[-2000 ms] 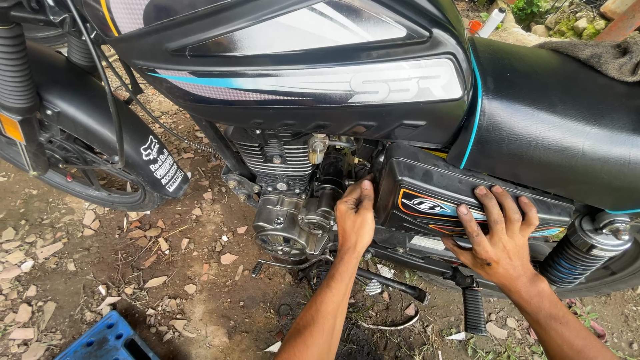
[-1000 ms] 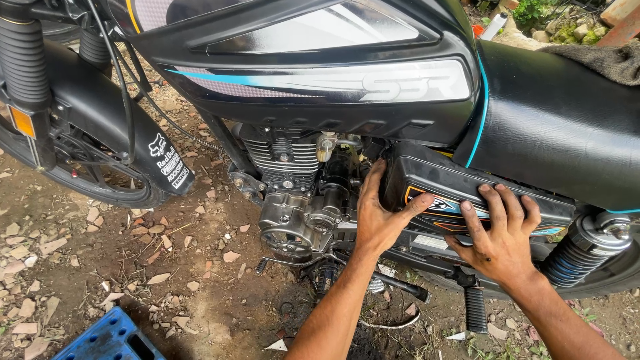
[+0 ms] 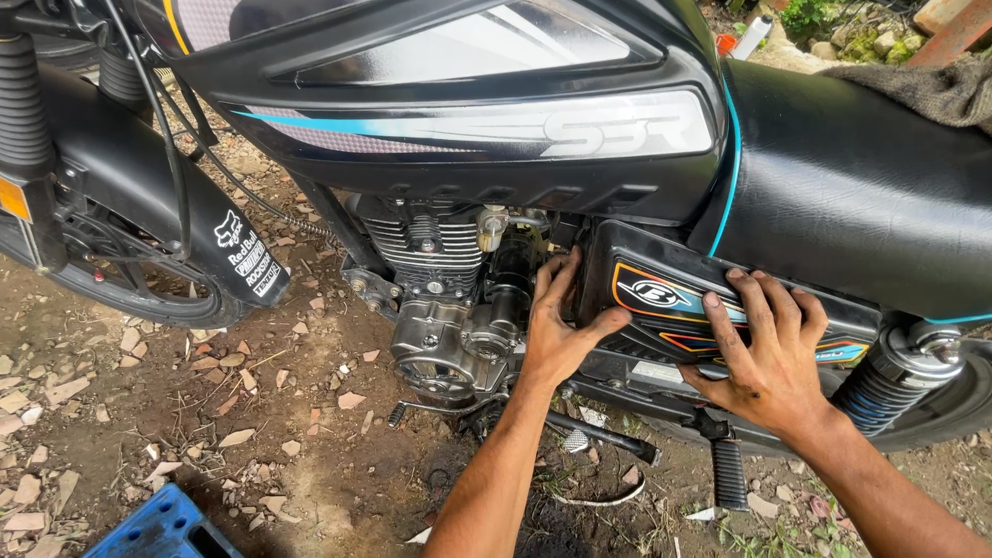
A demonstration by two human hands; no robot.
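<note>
A black motorcycle side cover (image 3: 666,256) with orange and blue decals sits under the seat, behind the engine (image 3: 434,294). My left hand (image 3: 566,325) is at the cover's front end, thumb on its face and fingers around the front edge, their tips partly hidden beside the engine bay. My right hand (image 3: 775,349) lies spread over the middle of the cover, fingertips on its face and upper part, thumb near its lower edge. The fuel tank (image 3: 480,132) is above, and the black seat (image 3: 860,163) adjoins it at the right.
A chrome-topped rear shock absorber (image 3: 899,372) stands right of the cover. Below are a rubber footpeg (image 3: 728,473) and the gear lever (image 3: 446,407). A blue plastic crate or stool (image 3: 163,527) rests on the stony ground. A grey cloth (image 3: 930,89) lies on the seat.
My left hand has gone from a closed posture at the cover's front end to spread fingers, with the thumb on its face. My right hand stays on the cover.
</note>
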